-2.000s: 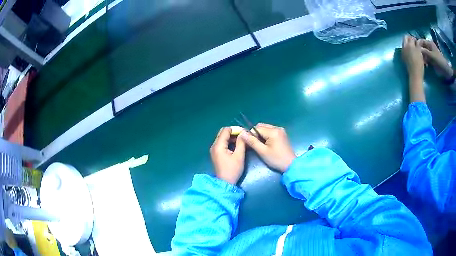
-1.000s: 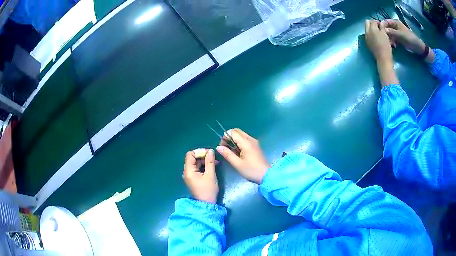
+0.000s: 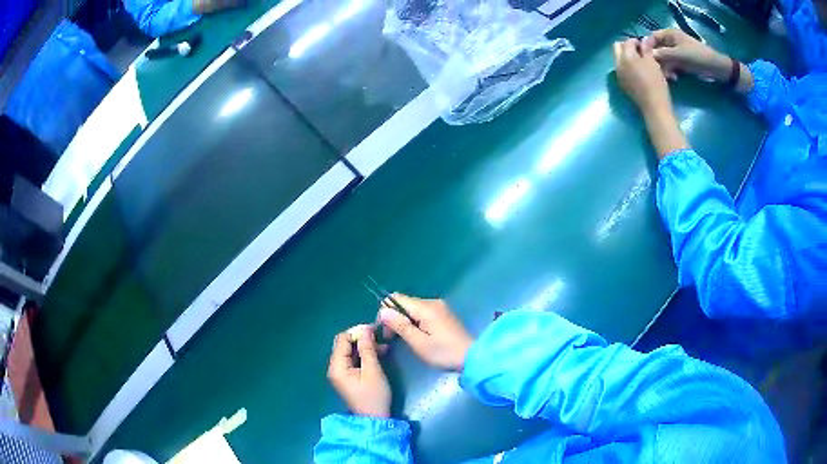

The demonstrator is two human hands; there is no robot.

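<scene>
My left hand (image 3: 360, 373) is at the lower middle, thumb and forefinger pinched together, with a cream finger cot (image 3: 356, 333) on a fingertip. Whether a small part lies between those fingertips cannot be told. My right hand (image 3: 428, 332) is just to its right and holds slim metal tweezers (image 3: 388, 300). The tweezer tips point up and left, away from the hand, and stand apart with nothing between them. The fingertips of both hands are close together above the green bench top (image 3: 299, 385).
A clear crumpled plastic bag (image 3: 481, 68) lies over the conveyor's pale edge (image 3: 263, 256). Another person's hands (image 3: 666, 62) work at the upper right near dark wires. White taped paper (image 3: 210, 448) is at the lower left. A person in blue is across the conveyor.
The view has swung so that the bench scene shifts left and the bag sits lower. My hands, apart a second ago, are closer together, and the tweezers are nearer my left fingertips.
</scene>
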